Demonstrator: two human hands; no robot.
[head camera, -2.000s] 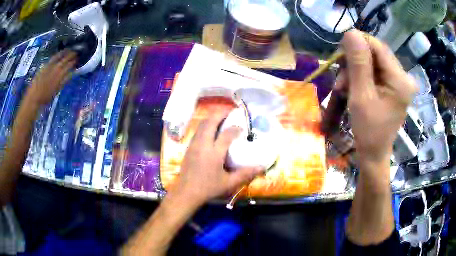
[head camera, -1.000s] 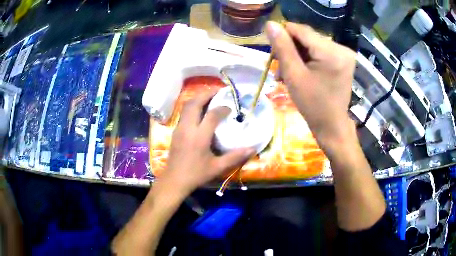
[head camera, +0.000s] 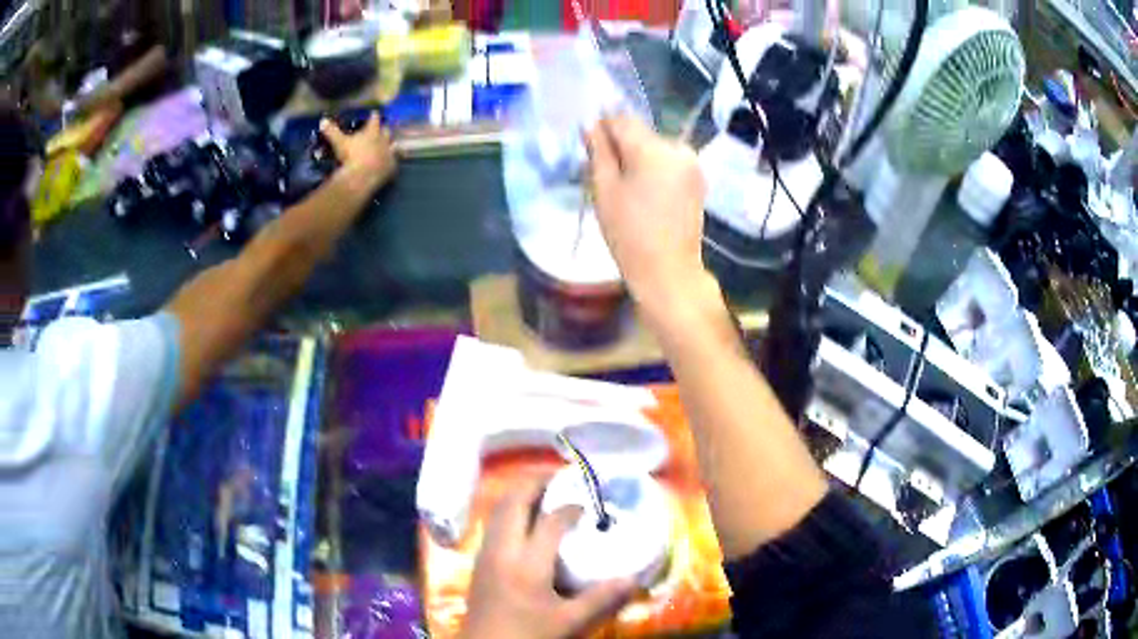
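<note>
My left hand (head camera: 530, 568) holds the round white base (head camera: 624, 556) by its left and lower rim on the orange pad (head camera: 699, 549). Dark and yellow wires (head camera: 587, 474) rise from the base's centre. The white camera housing (head camera: 456, 437) lies behind and left of it on the pad. My right hand (head camera: 643, 206) is raised over the whitish top of the brown tub (head camera: 568, 312), fingers pinched. The thin applicator stick shows only faintly under the fingertips; the rest is hidden or blurred.
Another person's arm (head camera: 250, 268) reaches across the left side toward black parts (head camera: 212, 181). White camera parts (head camera: 761, 187) and a green fan (head camera: 961, 94) stand back right. White trays (head camera: 924, 375) with a dark cord lie right. A blue crate (head camera: 961, 605) is lower right.
My right hand has moved from above the base, up to the tub with the stick. My left hand stays on the base. The view has tilted up, and the other person shows at left.
</note>
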